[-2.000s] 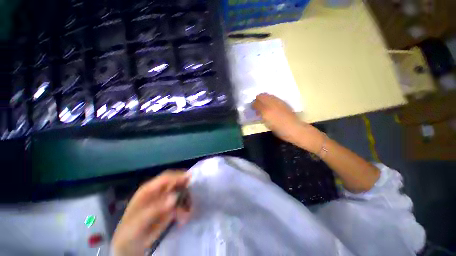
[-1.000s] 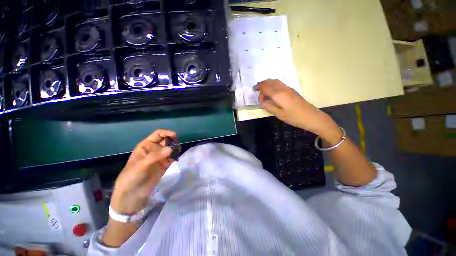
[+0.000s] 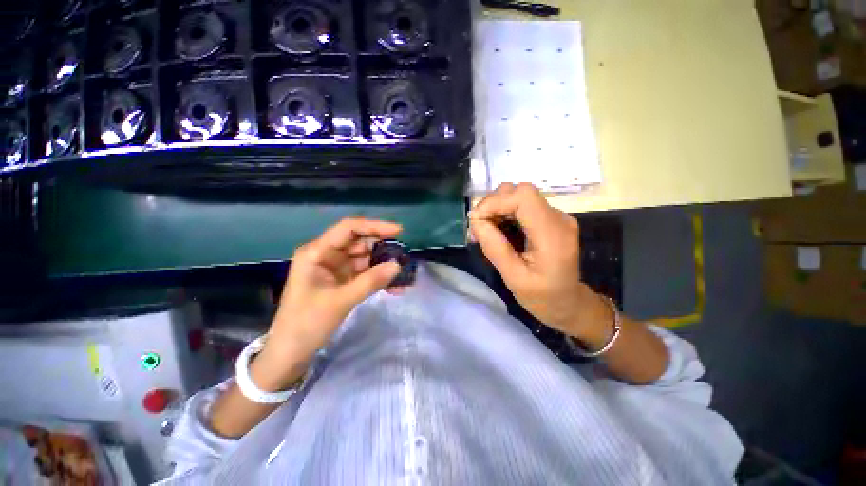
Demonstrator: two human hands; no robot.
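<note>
My left hand (image 3: 328, 275) holds a small round black part (image 3: 392, 261) between thumb and fingers above the lap of the striped smock. My right hand (image 3: 532, 252) is to the right of it, thumb and index fingertips pinched together near the bench corner. A tiny pale piece seems to show at those fingertips, too small to make out clearly. The white sheet (image 3: 534, 104) with rows of small dark dots lies on the pale yellow board (image 3: 684, 114), just beyond my right hand.
A glossy black tray (image 3: 252, 71) with ringed pockets sits stacked on the green bench (image 3: 218, 223). A dark pen (image 3: 520, 8) lies above the sheet. A grey control panel (image 3: 85, 370) with green and red buttons is lower left. Cartons (image 3: 817, 275) stand at right.
My right hand has left the sheet and moved down and toward my left hand, fingertips pinched. My left hand still holds the black part, now nearer the middle. The view has shifted somewhat.
</note>
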